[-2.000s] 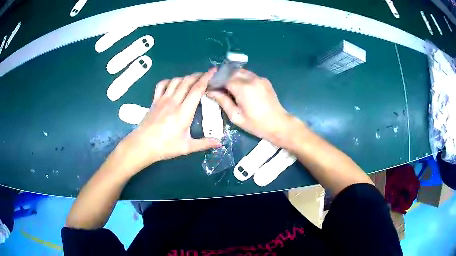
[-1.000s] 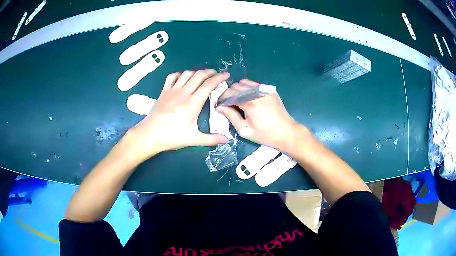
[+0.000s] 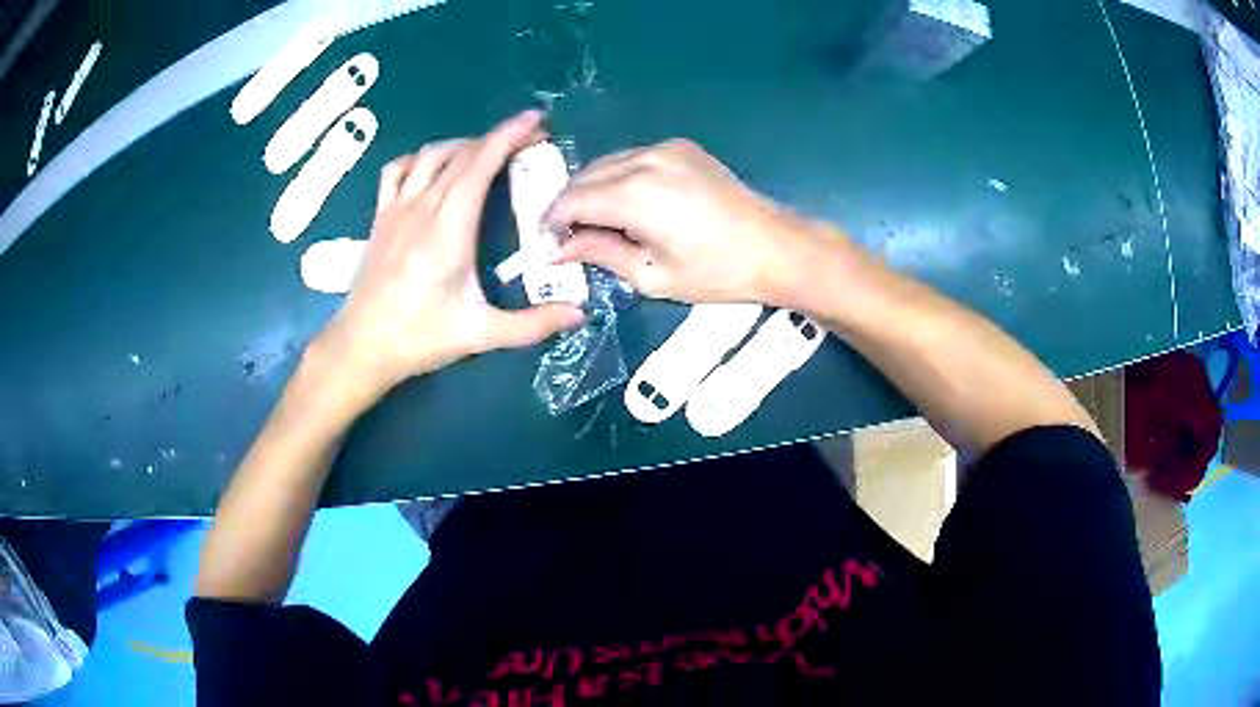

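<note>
A white oval housing [image 3: 536,182] lies upright on the work spot between my hands. My left hand [image 3: 428,263] is spread around its left side, fingertips near its top end and thumb at its bottom end. My right hand [image 3: 663,228] is over its right side with curled fingers. A narrow pale strip [image 3: 514,265] sticks out to the left across the housing's lower part, near my right fingertips. Whether my right fingers grip it is hard to tell. Clear tape [image 3: 580,362] is stuck below the housing.
Several white housings [image 3: 321,113] lie at the upper left. One [image 3: 329,265] is partly behind my left hand. Two more [image 3: 753,373] lie at the lower right. A stack of label strips [image 3: 929,33] stands at the top right. A clear bag [image 3: 1244,124] is at the right edge.
The view has tilted and shifted, so the table sits higher. The grey strip seen over my right hand is no longer there; a pale strip now shows across the housing's lower part.
</note>
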